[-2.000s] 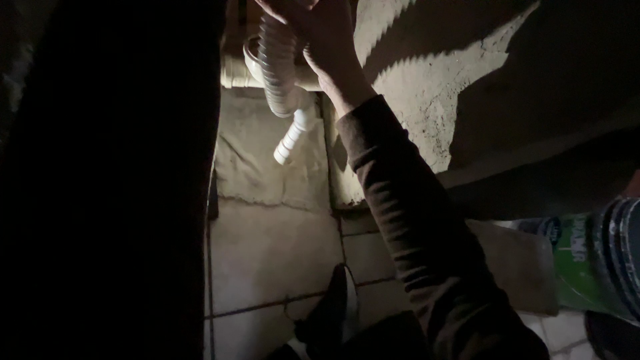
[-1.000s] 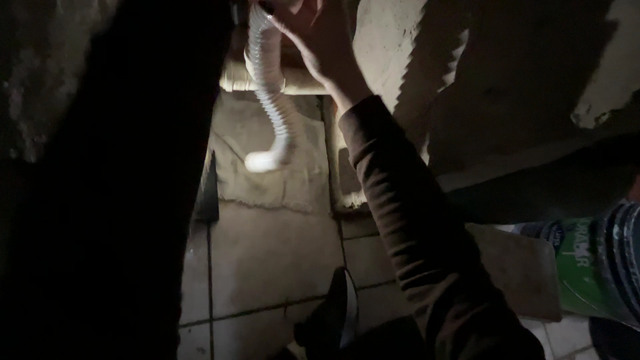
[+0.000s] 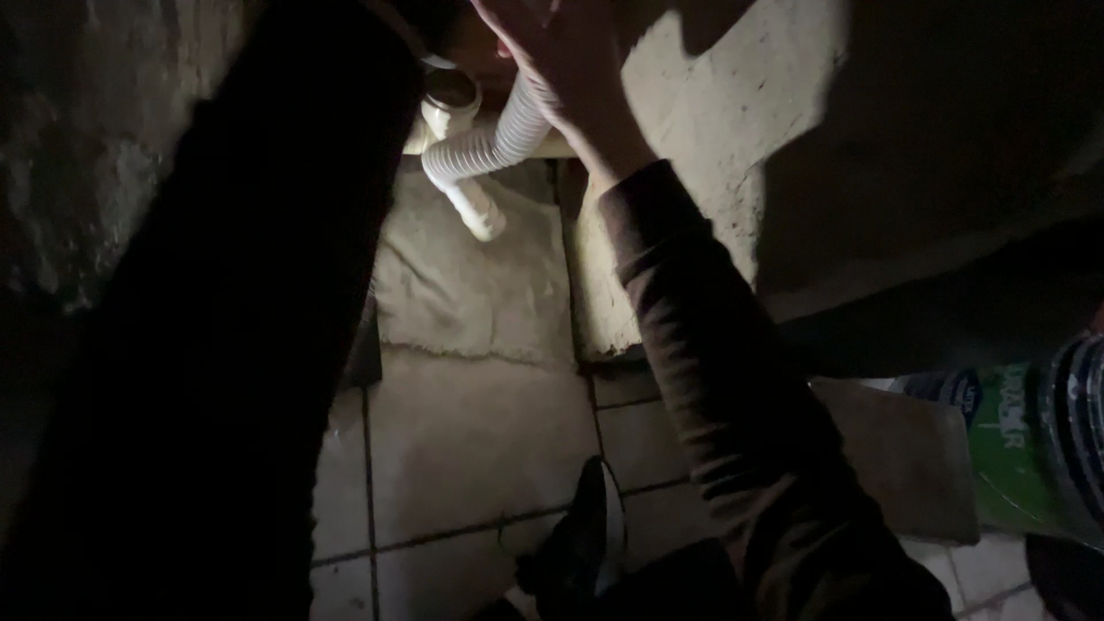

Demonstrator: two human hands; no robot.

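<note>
At the top centre my right hand (image 3: 582, 73) holds a light corrugated plastic drain hose (image 3: 479, 151), its fingers partly cut off by the frame's top edge. The hose bends down and left, then ends in a smooth white tube end (image 3: 479, 216) that points down and right over the cloth-like sheet. Just above the bend is the open round mouth of a pale plastic pipe (image 3: 451, 90). My left arm in a dark sleeve (image 3: 233, 259) reaches up the left side; my left hand is lost in shadow near the top edge, and its grip cannot be made out.
A wrinkled pale sheet (image 3: 483, 293) lies on the tiled floor (image 3: 474, 431). Rough masonry (image 3: 707, 112) rises at the right. A shoe (image 3: 591, 526) is at the bottom centre. A green bucket-like container (image 3: 1018, 448) bearing writing lies at the right, beside a flat slab (image 3: 897, 457). Light is dim.
The hose hung down in an S shape one second ago; now it bends sharply left below my right hand, with its end pointing down and right. The pale pipe's mouth shows more plainly.
</note>
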